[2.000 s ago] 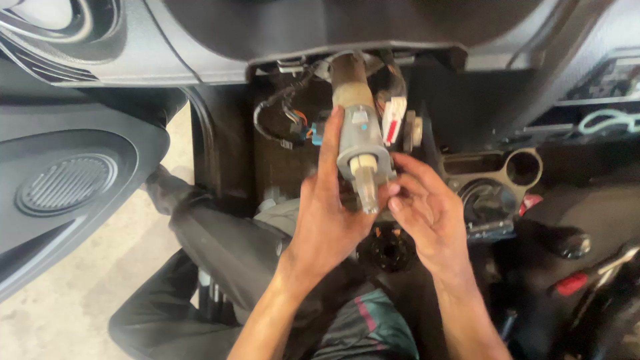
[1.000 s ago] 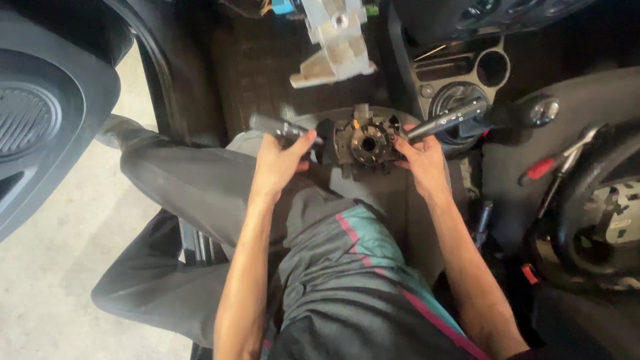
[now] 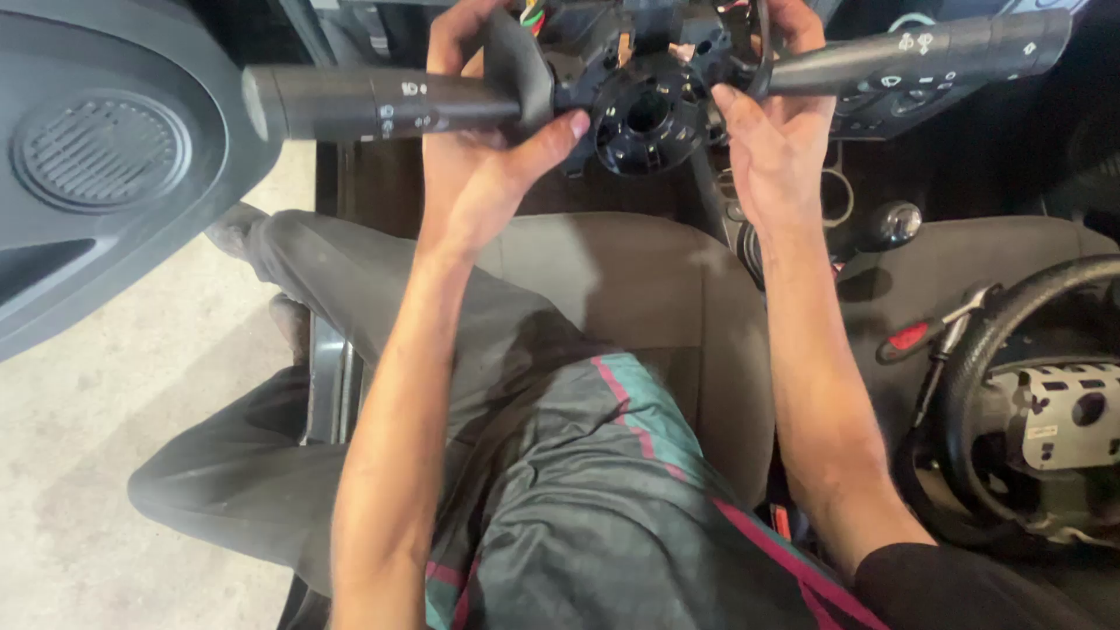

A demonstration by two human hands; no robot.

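Both hands hold a black steering column switch assembly (image 3: 649, 118) up near the top of the view, its round hub facing me. My left hand (image 3: 490, 166) grips its left side, thumb beside the hub and fingers behind the left stalk (image 3: 394, 103). On the other side my right hand (image 3: 779, 144) has its thumb against the housing, fingers behind the base of the right stalk (image 3: 927, 57). White symbols mark both stalks. Coloured wires (image 3: 532, 16) show above the housing at the left. What lies behind the assembly is mostly hidden.
A car door with a speaker grille (image 3: 102, 150) stands at the left. The driver's seat (image 3: 612, 280) is below the hands. On the passenger seat (image 3: 919, 262) at the right lie a removed steering wheel (image 3: 971, 394) and a ratchet (image 3: 954, 328). A gear knob (image 3: 897, 225) rises between the seats.
Two seconds ago both hands were at the steering column; one second ago they held the switch assembly low over the seat. Now it is raised toward the dashboard. The view has shifted.
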